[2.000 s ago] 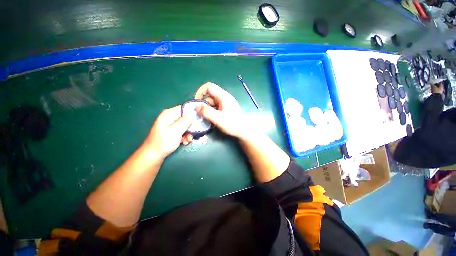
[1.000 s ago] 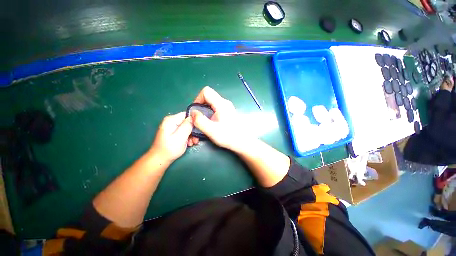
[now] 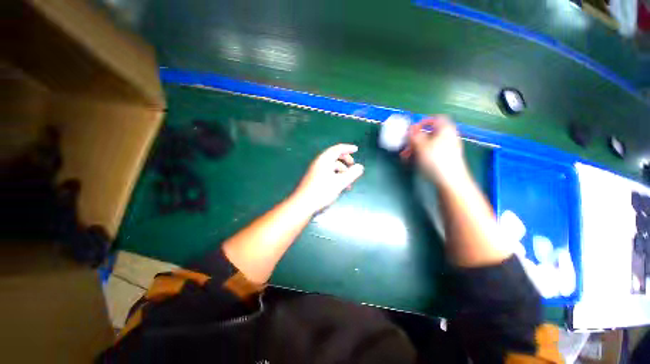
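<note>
My right hand (image 3: 436,151), blurred, is at the blue strip with its fingertips at the right edge of a black housing with a white face (image 3: 394,133), which it appears to hold. My left hand (image 3: 333,174) is over the green bench to the left of it, empty, with fingers curled and apart. The blue tray (image 3: 536,170) at right holds a pile of white discs (image 3: 543,249).
Dark housings lie in a cluster (image 3: 178,192) on the bench at left. An open cardboard box (image 3: 135,85) with dark parts stands at far left. Units, one with a white face (image 3: 512,101), sit beyond the blue strip. A white sheet (image 3: 606,234) with black pieces is right of the tray.
The view has swung left, bringing the cardboard box in. My hands have parted; my right hand has moved out to the blue strip with the housing, and my left hand has let go.
</note>
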